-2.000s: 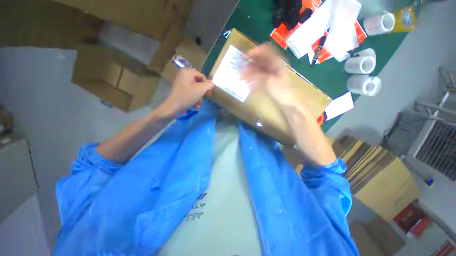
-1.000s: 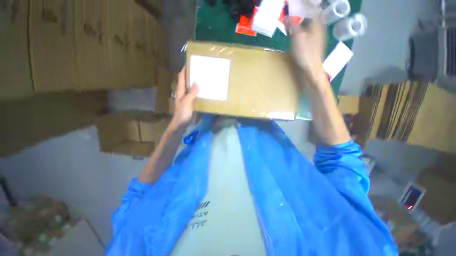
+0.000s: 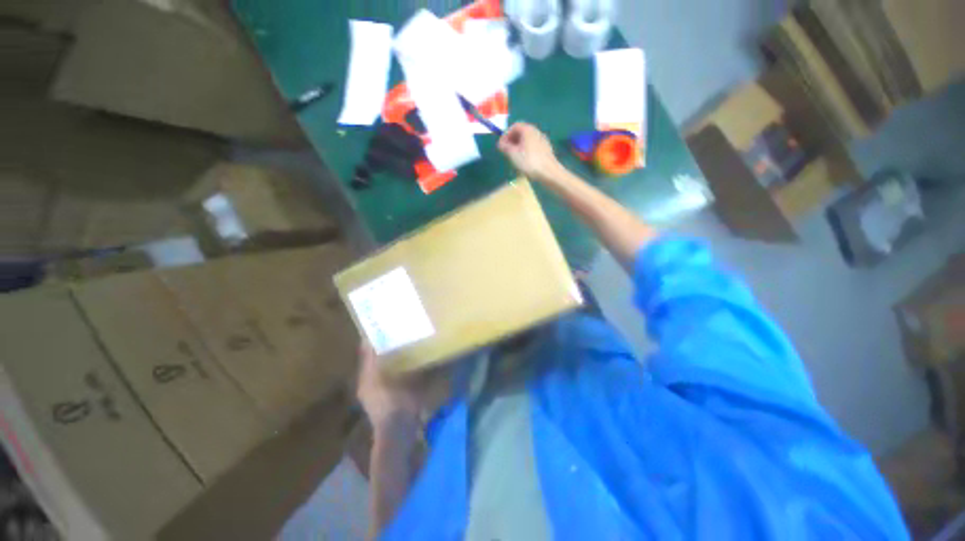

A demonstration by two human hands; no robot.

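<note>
A closed brown carton (image 3: 466, 280) is held tilted between my body and the green table, with a white shipping label (image 3: 390, 310) near its left end. My left hand (image 3: 386, 391) holds the carton's near left edge from below; its fingers are partly hidden and blurred. My right hand (image 3: 529, 150) is beyond the carton, over the table, its fingers pinched at the end of a dark pen (image 3: 481, 116) over white papers (image 3: 436, 95).
The green table (image 3: 571, 100) bears a black pen (image 3: 312, 97), crumpled dark cloth (image 3: 392, 153), orange sticker sheets (image 3: 435, 176), white rolls (image 3: 585, 26) and a tape dispenser (image 3: 614, 151). Large cartons (image 3: 180, 359) stand left. An open carton (image 3: 762, 159) is right.
The view has turned. The carton has gone from level to tilted, still in my left hand. My right hand has moved from the carton to the papers and now grips the pen's end.
</note>
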